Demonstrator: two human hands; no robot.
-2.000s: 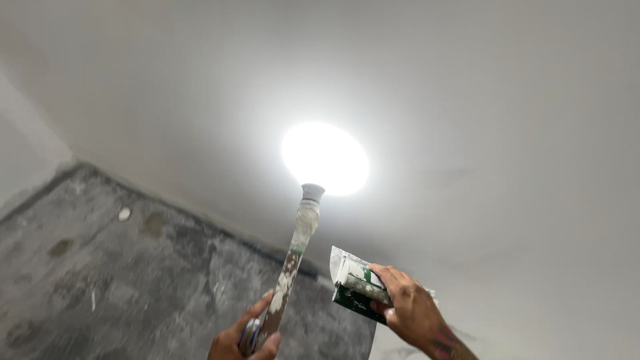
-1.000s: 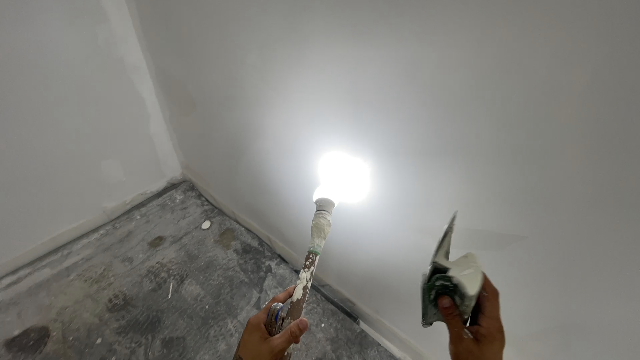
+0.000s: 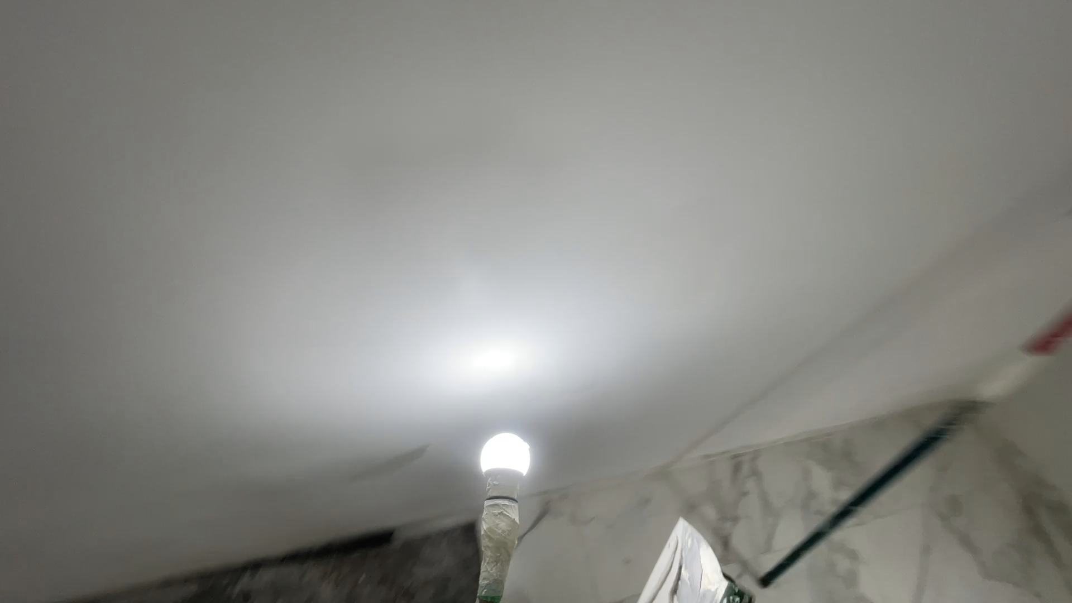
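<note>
A lit light bulb [image 3: 505,455] glows on the end of a stick wrapped in pale tape [image 3: 500,536], which rises from the bottom edge of the head view, just below centre. Its light makes a bright patch on the smooth pale wall [image 3: 494,251]. To its right, the tip of a folded white sheet [image 3: 685,565] with a dark green part pokes up from the bottom edge. Both my left hand and my right hand are below the frame, so their hold on these things cannot be seen.
A blurred dark green pole [image 3: 871,490] slants up on the right, with a red part [image 3: 1051,332] near the edge. Behind it lies a veined, marble-like surface [image 3: 754,494]. Rough dark grey floor [image 3: 360,578] shows at the bottom left.
Both hands, in view earlier on the stick and on the folded piece, have dropped out of frame. The view has swung, bringing in the pole and the veined surface.
</note>
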